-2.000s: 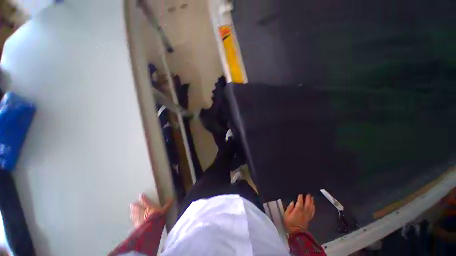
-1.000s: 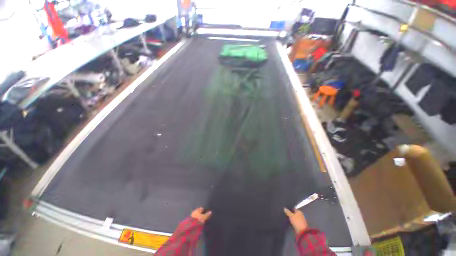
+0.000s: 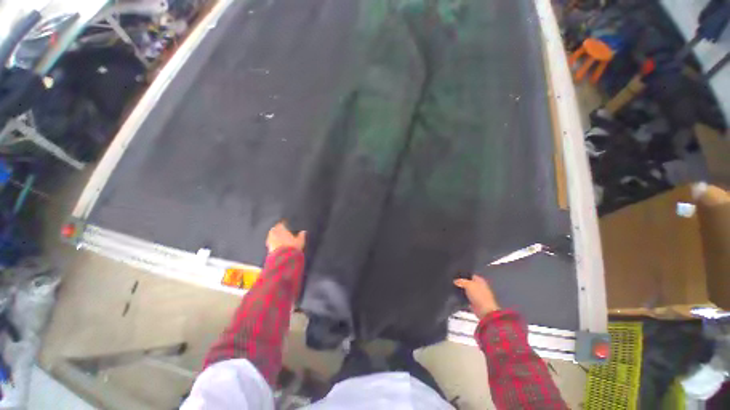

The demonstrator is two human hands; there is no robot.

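A limp black sheet (image 3: 416,260) lies lengthwise on the black cutting bed (image 3: 200,168), with long folds, and its near end hangs over the front edge. Green projected light falls on its far part. My left hand (image 3: 286,238) is beside the sheet's left side, thumb and fingers apart; any contact with the sheet is unclear. My right hand (image 3: 478,294) pinches the sheet's near right edge. A tool with a silver-white blade (image 3: 516,255) and a dark grip lies on the bed beyond my right hand.
A brown strip (image 3: 555,148) runs along the bed's right rim (image 3: 591,240). Red buttons sit at the left corner (image 3: 69,231) and right corner (image 3: 599,349). A cardboard box (image 3: 652,256), a yellow crate (image 3: 616,368) and an orange stool (image 3: 591,58) stand to the right.
The view has tilted down from the whole bed to its near end. The sheet's near part now shows raised folds, and my hands are spread farther apart, the left one farther up the bed.
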